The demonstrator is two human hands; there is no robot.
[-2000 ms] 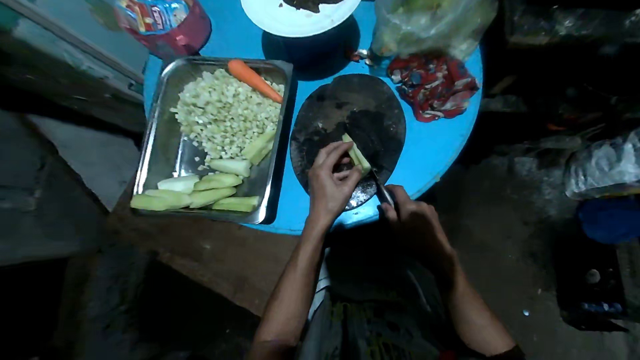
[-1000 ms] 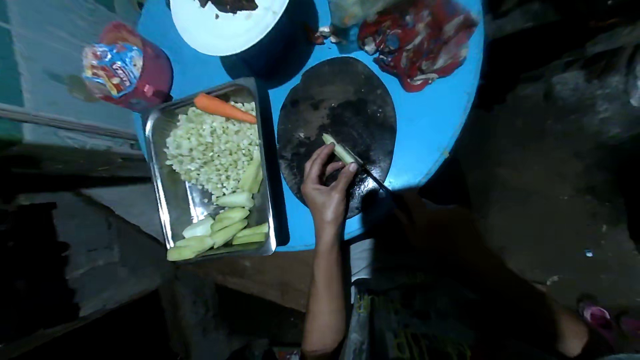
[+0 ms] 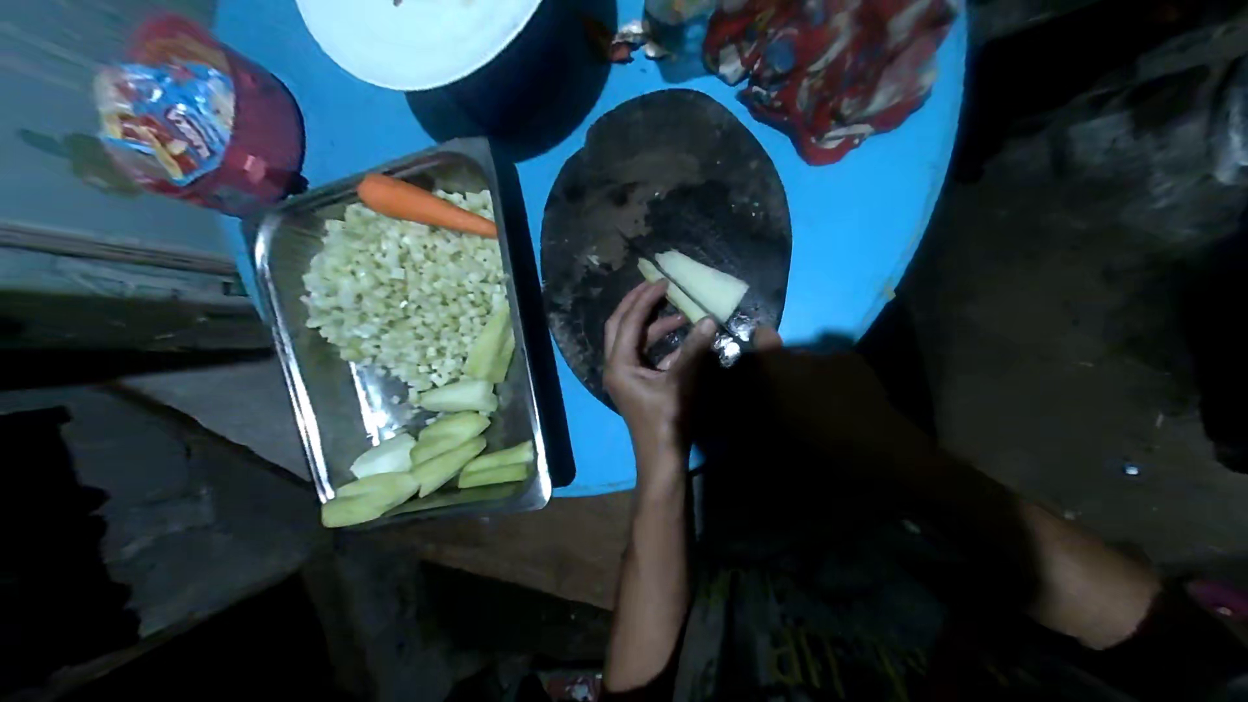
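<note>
On a dark round chopping board [image 3: 673, 175] lies a pale green vegetable piece, split lengthwise, with one flat slice [image 3: 704, 283] beside a narrower part [image 3: 675, 292]. The fingers and thumb of my left hand [image 3: 648, 336] grip the narrower part. My right hand [image 3: 770, 343] is mostly in deep shadow at the board's near right edge; its grip and the knife handle are hidden. Left of the board, a metal tray [image 3: 541, 439] holds diced pale vegetable [image 3: 405, 292], a carrot [image 3: 424, 207] and several peeled vegetable pieces [image 3: 448, 463].
A dark pot [image 3: 531, 107] with a white plate [image 3: 419, 39] on top stands behind the tray. A red container [image 3: 263, 136] holding blue packets [image 3: 180, 117] is at the back left. A red patterned plastic bag [image 3: 829, 68] lies at the back right of the blue table [image 3: 858, 224].
The vegetable piece under my left hand has been split, and a flat slice now lies apart on its right. My right hand has gone from lit to mostly shadowed since the oldest frame.
</note>
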